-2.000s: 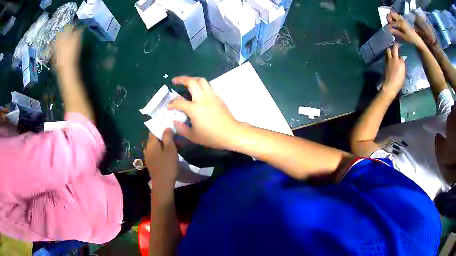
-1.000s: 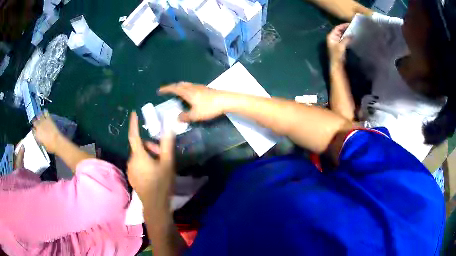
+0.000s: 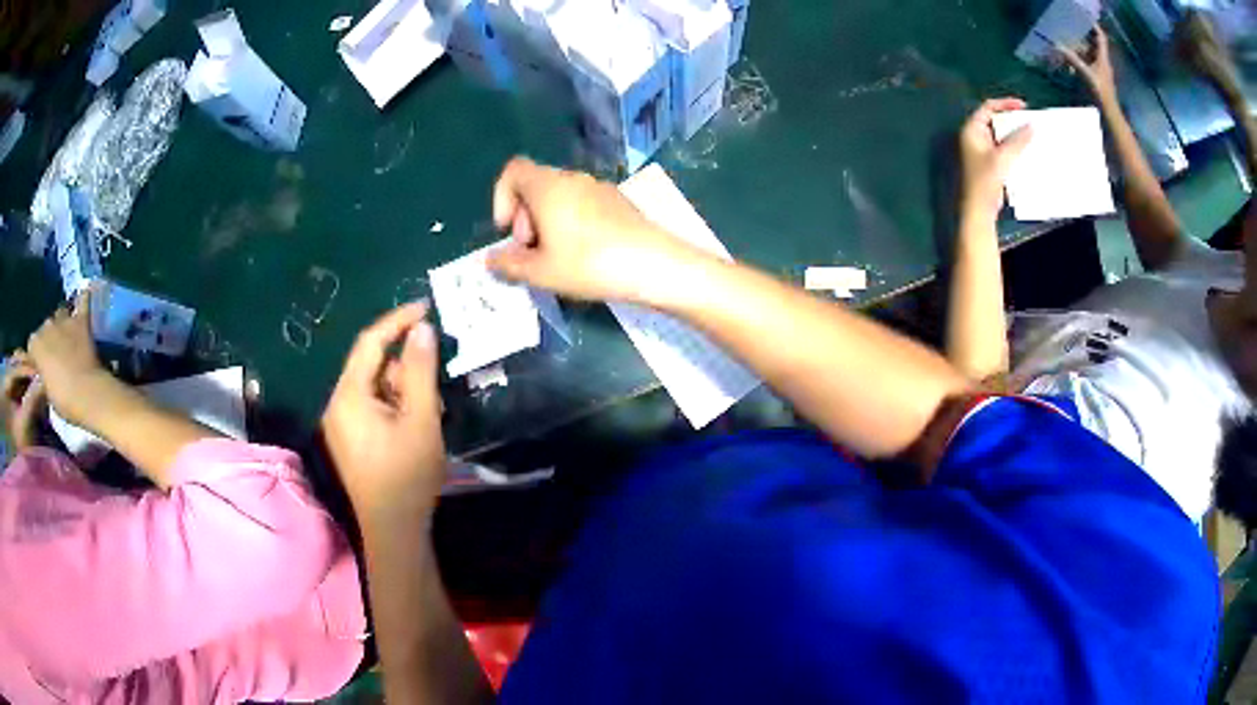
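A small open white carton [image 3: 489, 314] with an uneven white inside lies on the green bench between my hands. My left hand [image 3: 386, 400] is at the carton's left edge, thumb and fingers curled; whether they touch or hold anything is unclear. My right hand [image 3: 558, 227] is over the carton's upper right corner, thumb and fingertips close together; anything between them is too small to tell. A white label sheet [image 3: 682, 361] with faint rows lies on the bench, partly under my right forearm.
Blue-white cartons [image 3: 627, 97] stand at the back centre. One carton [image 3: 248, 103] and a shiny bagged bundle [image 3: 117, 159] are at the left. A white slip [image 3: 835, 280] lies near the bench edge. A person in pink [image 3: 193, 565] sits left; a person in white [image 3: 1103, 365] sits right.
The carton has shifted right and turned. My left hand has lowered and curled its spread fingers; my right fingers have closed together. The person on the right now holds a small white square.
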